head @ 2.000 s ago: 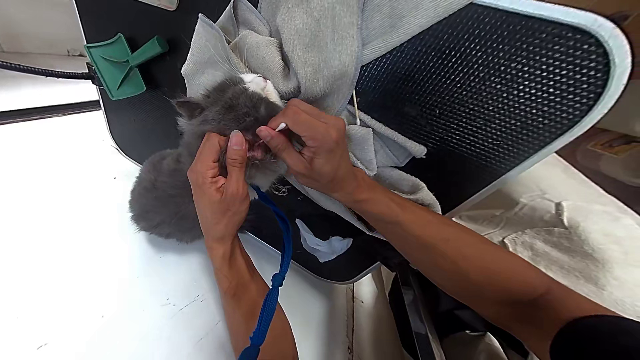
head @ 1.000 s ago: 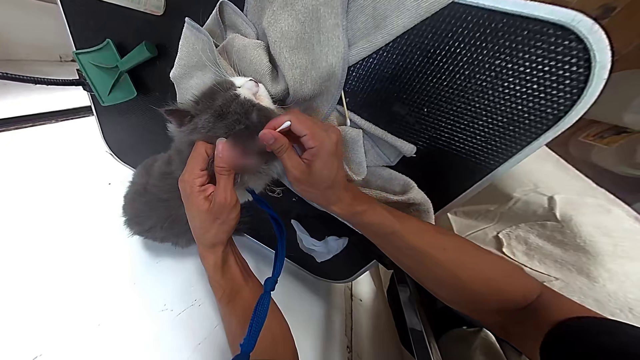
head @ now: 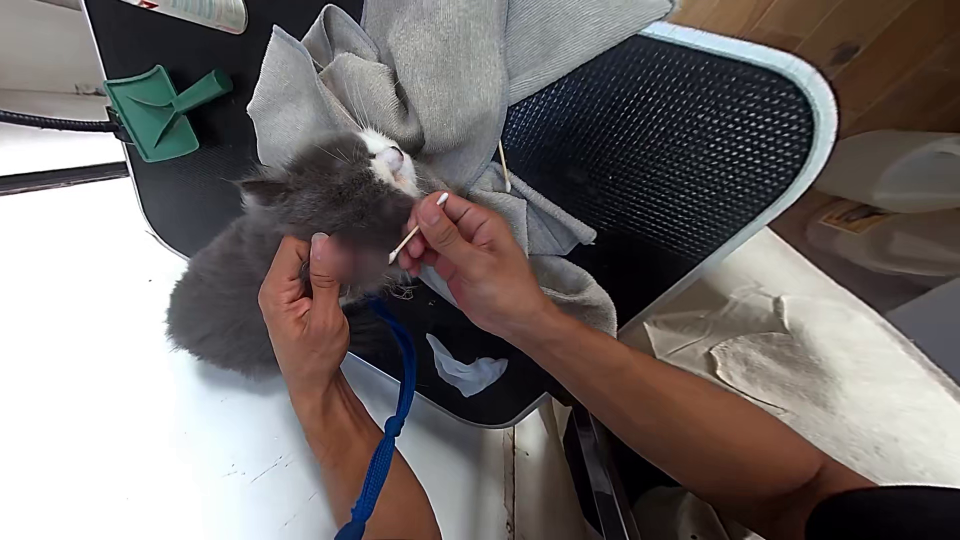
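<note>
A grey and white cat (head: pixel 337 184) lies at the near left edge of a black textured table, its white muzzle toward the towel. My left hand (head: pixel 307 307) pinches part of the cat's head, probably an ear, between thumb and fingers; that spot is blurred. Between the thumb and fingers of my right hand (head: pixel 472 262) is a cotton swab (head: pixel 411 237), slanting with its lower tip near the blurred spot. A blue braided leash (head: pixel 390 425) runs from under the cat past my left forearm.
A grey towel (head: pixel 457 82) lies bunched behind the cat, with another cotton swab (head: pixel 504 166) on it. A green plastic scoop-shaped tool (head: pixel 161 112) sits at the left, below a white container (head: pixel 202 11). A crumpled white wipe (head: pixel 466 371) rests near the front rim of the black table (head: pixel 660 142).
My right hand has drawn slightly away from the blurred spot, and more of the cotton swab shows now. My left hand keeps its pinch on the cat.
</note>
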